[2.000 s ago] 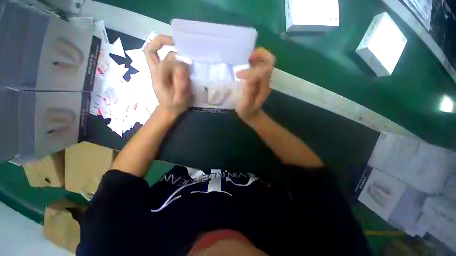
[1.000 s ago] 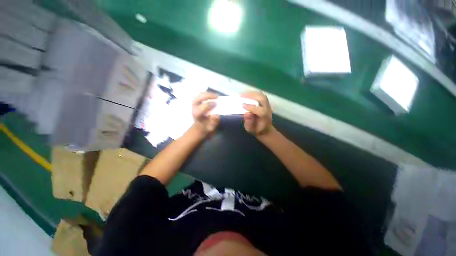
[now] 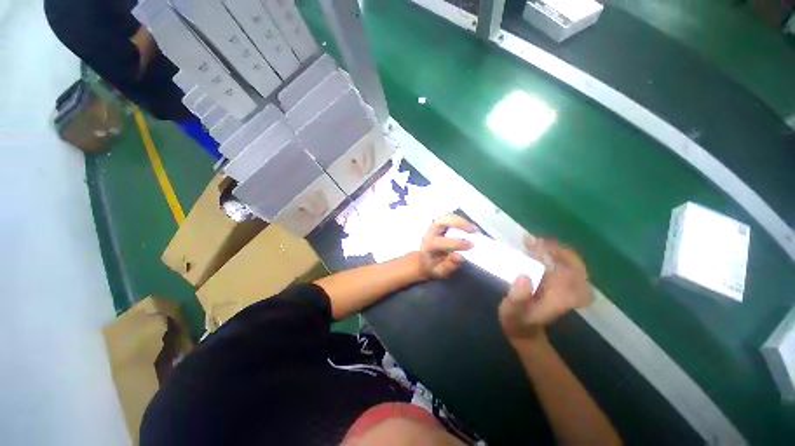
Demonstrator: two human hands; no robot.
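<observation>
A closed white box (image 3: 495,259) is held in the air above the dark bench, its narrow side towards me. My left hand (image 3: 446,250) grips its left end. My right hand (image 3: 547,287) is at its right end, thumb on the narrow side and the fingers partly raised and blurred. The box's printed faces are hidden. Stacked open boxes (image 3: 329,131) with pink pictures stand to the left. A loose heap of white paper slips (image 3: 383,222) lies between the stack and my left hand.
Closed white boxes (image 3: 708,251) lie on the green belt at right, one cut off by the edge. Another box (image 3: 562,16) lies on a farther dark surface. A pale metal rail (image 3: 641,353) edges the belt. Kraft cartons (image 3: 257,272) sit at lower left. A person (image 3: 122,54) in dark clothing is at upper left.
The open flap seen two seconds ago is shut; the box is now closed and tilted. The view has swung left, showing more of the stacked boxes. My right fingers have spread.
</observation>
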